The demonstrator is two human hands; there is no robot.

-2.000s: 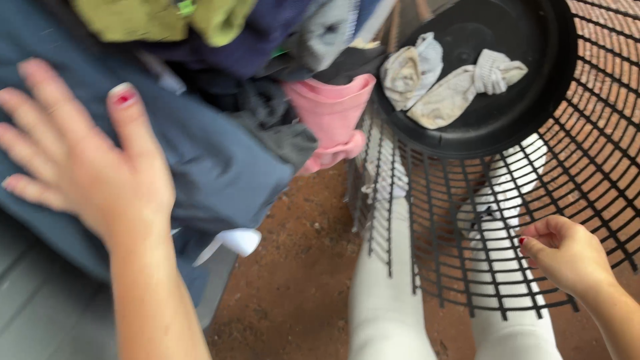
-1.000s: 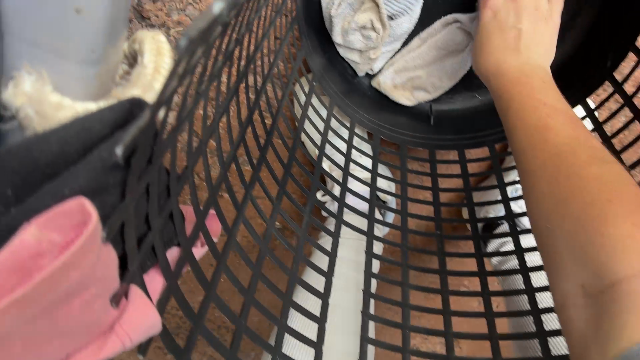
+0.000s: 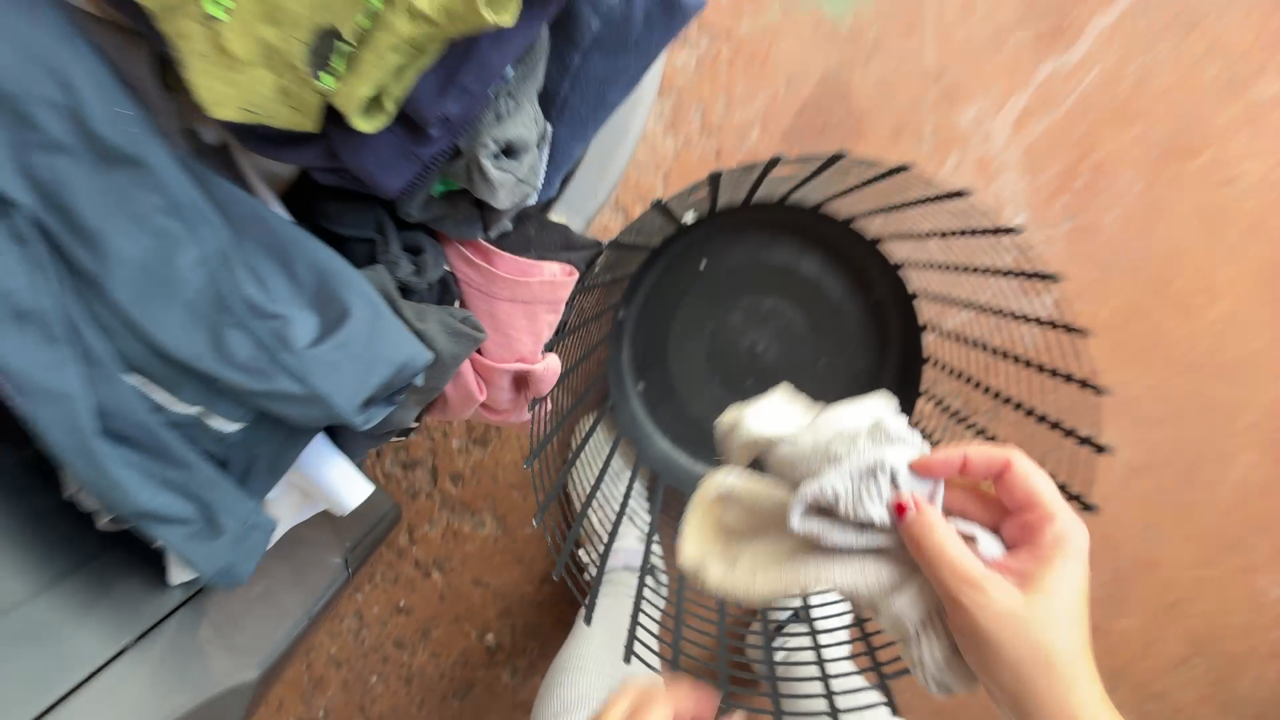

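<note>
My right hand (image 3: 1010,570) holds several bunched off-white and grey socks (image 3: 820,500) between thumb and fingers, above the near right part of a round black mesh basket (image 3: 760,330). The basket has a solid black bottom and stands on the floor in front of my legs. Of my left hand (image 3: 665,697) only blurred fingers show at the bottom edge, near the basket's near rim; whether they touch anything cannot be told. A heap of clothes lies to the left, with a blue-grey garment (image 3: 200,300), a pink garment (image 3: 510,300) and an olive-green garment (image 3: 270,60).
The clothes overhang a grey surface (image 3: 270,620) at the left. A white cloth (image 3: 320,485) hangs at its edge. My legs in white ribbed socks (image 3: 600,640) are at the near side of the basket. Reddish-brown floor (image 3: 1150,200) extends to the right.
The socks that lay on the basket's bottom are now lifted in my right hand. My left hand has left the blue-grey garment and is at the bottom edge. The view has shifted.
</note>
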